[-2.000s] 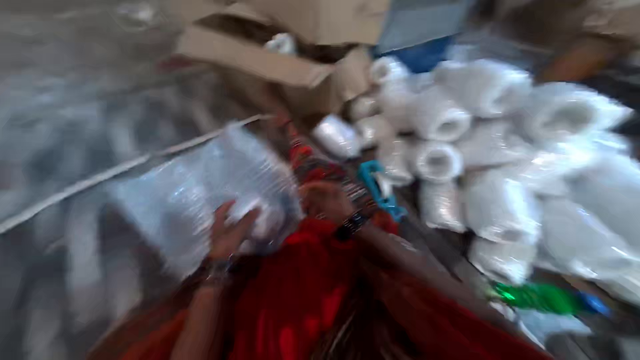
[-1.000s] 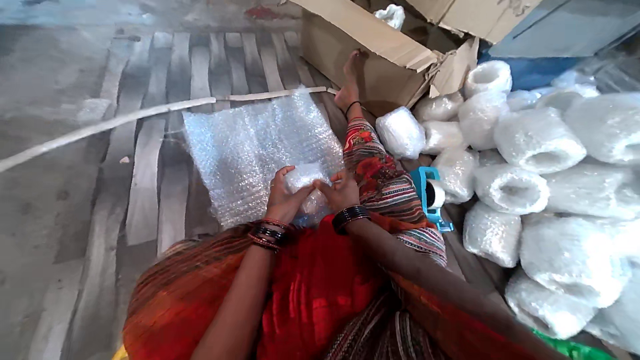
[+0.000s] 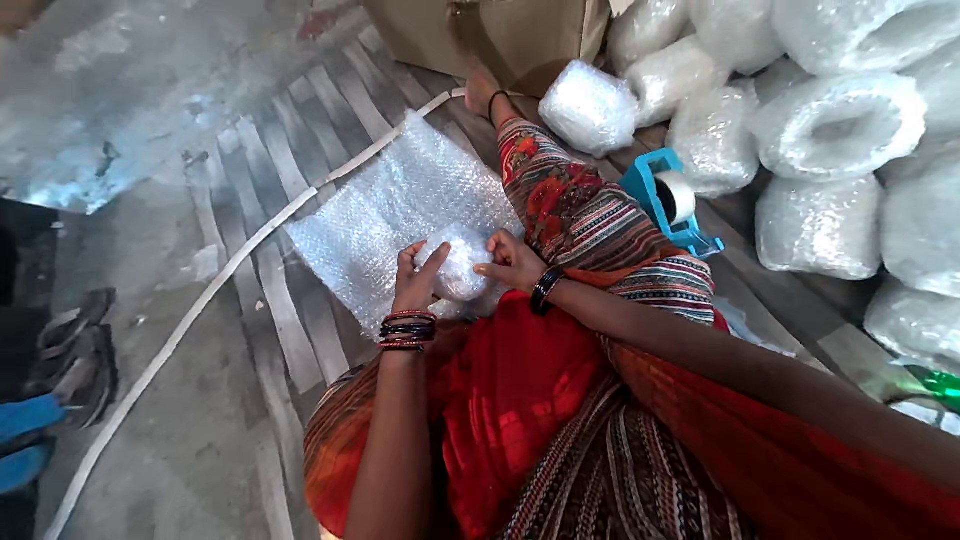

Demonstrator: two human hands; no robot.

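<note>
A small bundle in bubble wrap (image 3: 459,264) rests above my lap, between my two hands. My left hand (image 3: 420,274) grips its left side, thumb on top. On its right side, the thumb and fingers of my right hand (image 3: 511,261) pinch the wrap. What is inside the bundle cannot be made out. Beneath and beyond it a flat sheet of bubble wrap (image 3: 390,202) lies over the striped mat, touching my outstretched leg. A blue tape dispenser (image 3: 651,184) with a roll of tape (image 3: 676,198) lies to the right of that leg.
Many bubble-wrapped pieces (image 3: 817,225) are piled at the right, one (image 3: 589,107) near my foot. A cardboard box (image 3: 510,37) stands beyond the foot. A long pale strip (image 3: 240,255) curves across the floor at left. Blue footwear (image 3: 26,420) is at the left edge, a green bottle (image 3: 941,384) at the right.
Two seconds ago my right hand was apart from the bundle, near my leg; now both hands are on it. Since one second ago my right fingers have shifted to its right side. The view has shifted.
</note>
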